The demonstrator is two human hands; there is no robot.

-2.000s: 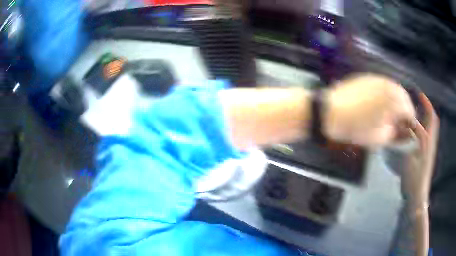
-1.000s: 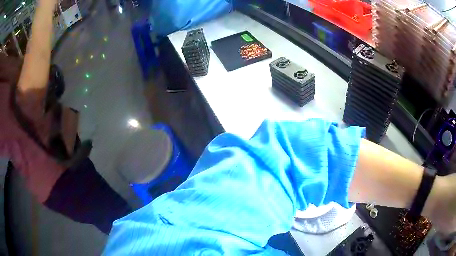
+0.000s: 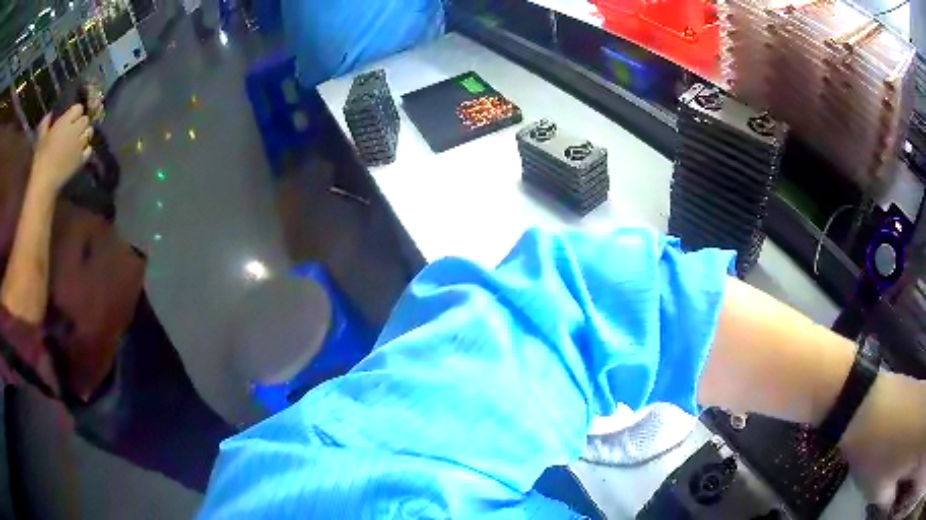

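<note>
My left hand is at the right edge, partly cut off, with a black band on its wrist. Its fingers are bent down at the edge, and whether they hold anything cannot be told. My right hand is not seen. Below my left forearm lies a dark tray with small copper parts. Beside it is a dark fixture plate with a round fan-like cutout, cut off by the bottom edge. A white mesh cap shows partly under my blue sleeve.
A tall plate stack stands behind my arm. Shorter stacks and a black tray with copper parts are farther along the bench. A purple round device stands right. A person and a stool are at left.
The view has shifted slightly, so the bench things sit a little farther left. The person at the left has lowered an arm. My left hand shows slightly more, lower at the right edge.
</note>
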